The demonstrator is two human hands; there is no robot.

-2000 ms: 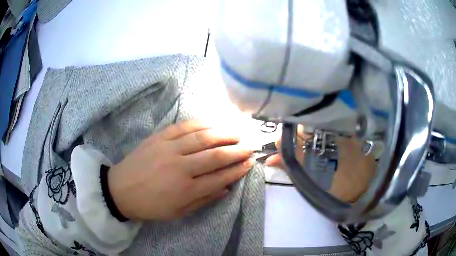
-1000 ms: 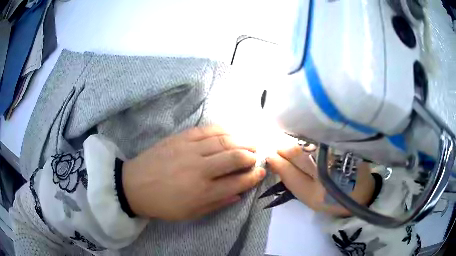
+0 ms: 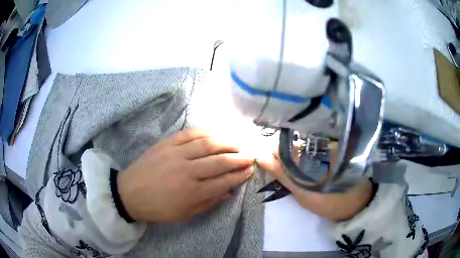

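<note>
The light grey garment panel (image 3: 131, 90) lies over the table and runs down towards me, with folds on its left part. My left hand (image 3: 189, 174) lies flat on it, fingers pointing to the lamp glow under the white machine head (image 3: 297, 55). My right hand (image 3: 318, 194) is partly behind the shiny guard loop (image 3: 365, 126); its fingertips are at the panel's right edge by my left fingertips. Black thread snips (image 3: 275, 191) stick out from my right palm. Glare hides the needle area.
Blue, grey and white cut pieces (image 3: 21, 80) lie at the far left. The white table (image 3: 126, 35) extends behind the panel. A brown card (image 3: 446, 75) is on the machine arm at the right. Metal tension parts (image 3: 403, 142) stick out near my right wrist.
Two seconds ago my right hand was further behind the guard; now it is nearer, with the snips' blades showing below it. My left hand stays on the panel. The view has shifted.
</note>
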